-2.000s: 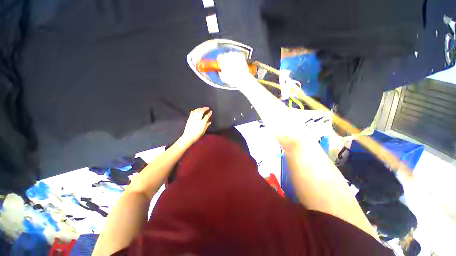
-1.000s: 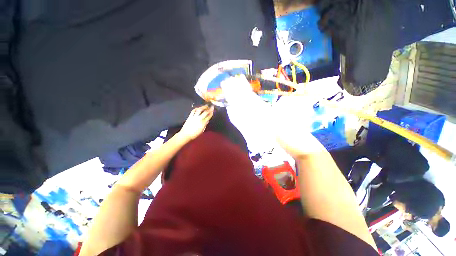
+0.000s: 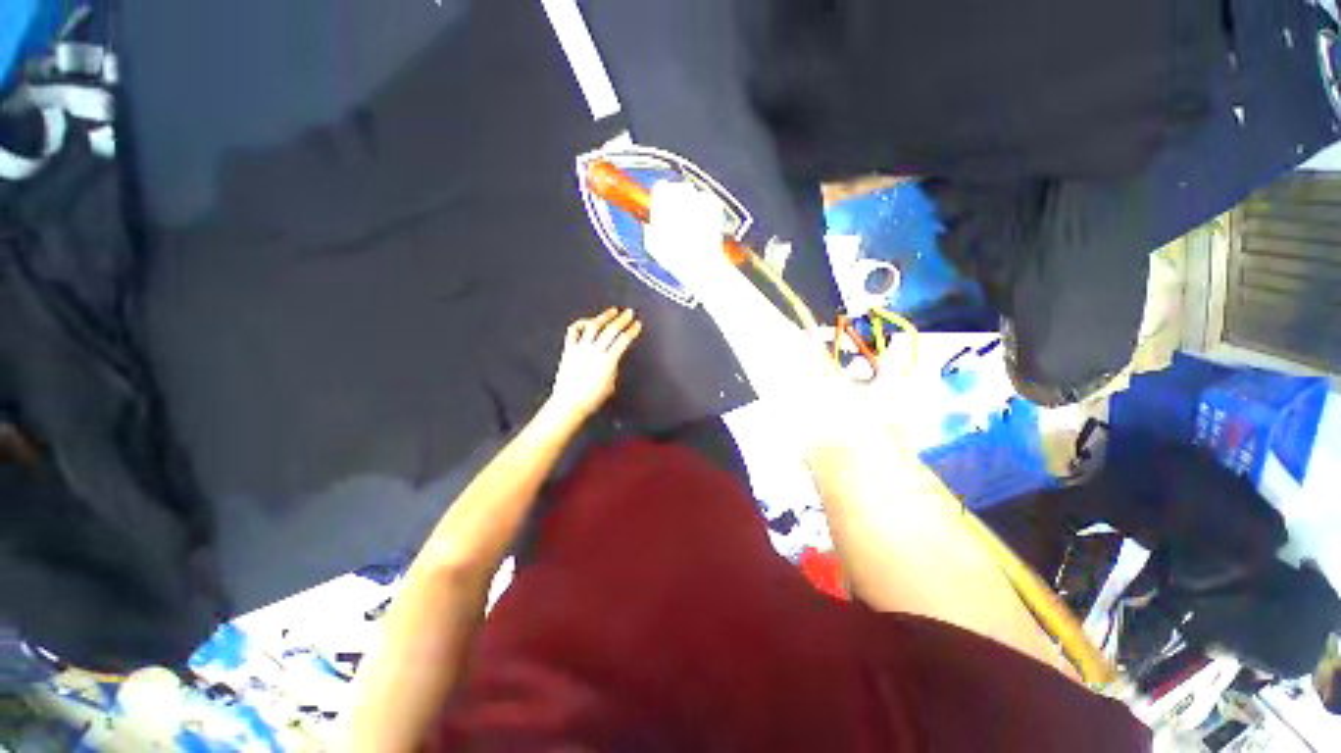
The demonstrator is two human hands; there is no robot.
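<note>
A black garment piece (image 3: pixel 353 280) lies flat on the dark-covered table. A white strip (image 3: pixel 584 59) runs along it at the top, ending at the steam iron. The steam iron (image 3: pixel 625 243) has a blue pointed body, a pale rim and an orange-red handle; it rests on the black cloth with its tip up and left. My right hand (image 3: pixel 687 228), overexposed to white, is shut on the handle. My left hand (image 3: pixel 596 353) lies on the cloth below and left of the iron, fingers slightly apart, holding nothing visible.
A blue patch (image 3: pixel 905 243) with a white ring (image 3: pixel 880 280) is right of the iron, red and yellow loop handles (image 3: pixel 875 341) below it. Black pieces (image 3: pixel 1000 88) lie upper right; others with white bands (image 3: pixel 66 294) lie left. A tan hose (image 3: pixel 1037 596) trails lower right, near a blue box (image 3: pixel 1265 412).
Since one second ago the iron has moved up, away from my body, and turned; a white strip now shows at its tip. The left hand stays on the cloth. The view has shifted.
</note>
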